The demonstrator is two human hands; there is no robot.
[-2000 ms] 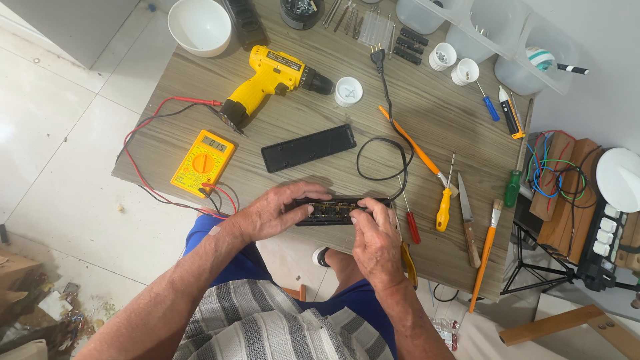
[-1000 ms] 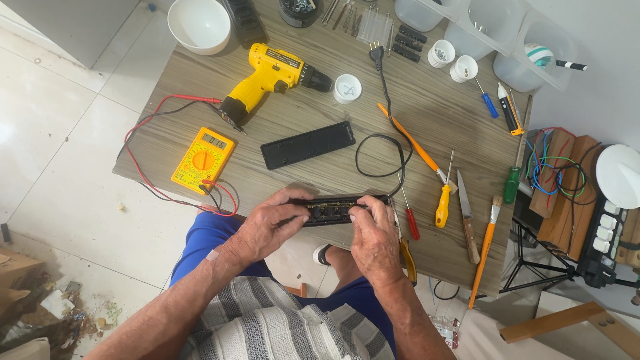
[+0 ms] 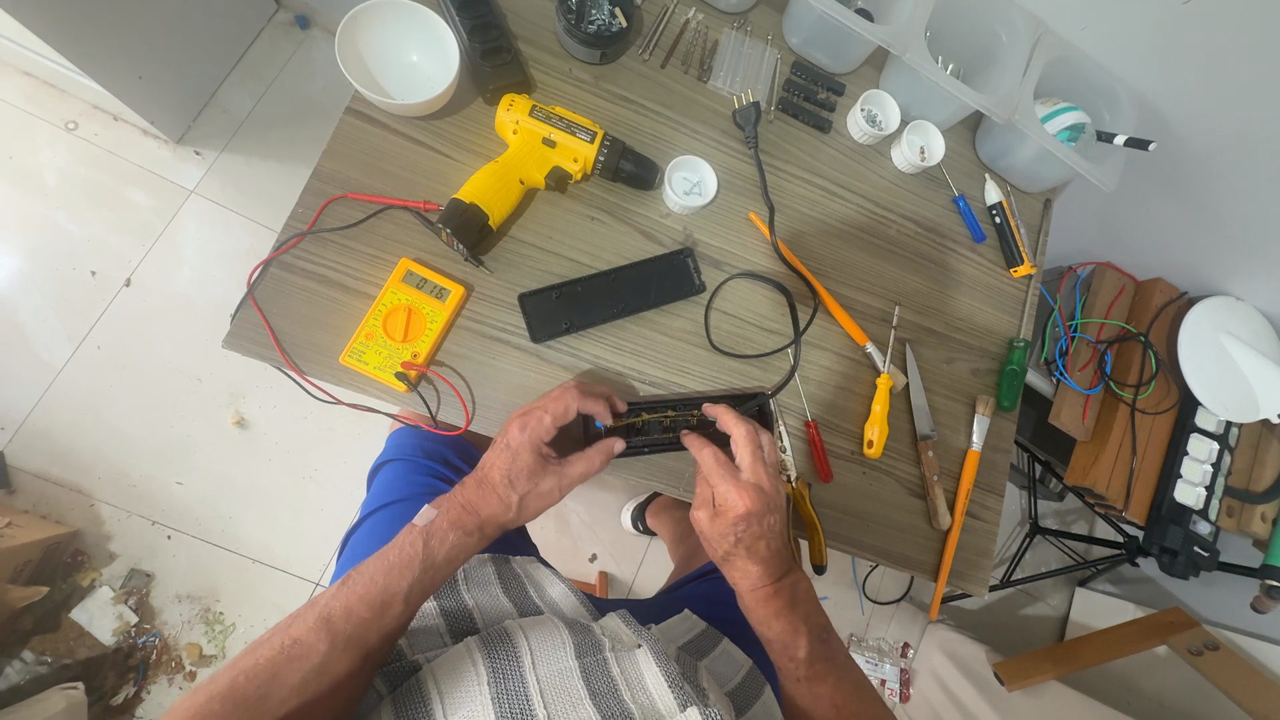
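An opened black power strip housing (image 3: 660,428) lies at the table's front edge, with brassy metal strips showing inside. My left hand (image 3: 545,450) holds its left end, thumb and fingers on the rim and inner parts. My right hand (image 3: 738,500) has its fingertips on the strips near the right end. A black cord (image 3: 790,350) leaves that end, loops on the table and ends in a plug (image 3: 747,112). Beyond the housing rests its long black cover (image 3: 612,296), hollow side up. A yellow multimeter (image 3: 403,323) with lit digits lies to the left.
A yellow cordless drill (image 3: 540,160), a white bowl (image 3: 398,55) and a small white cup of screws (image 3: 690,184) stand farther back. To the right lie a red screwdriver (image 3: 818,450), yellow-handled pliers (image 3: 808,525), a yellow screwdriver (image 3: 877,415), a knife (image 3: 930,470) and brushes. Clear bins (image 3: 955,60) line the back.
My left hand's fingers have shifted along the housing's left end, and my right fingertips have moved onto the strips inside. The cover, cord and tools lie as before.
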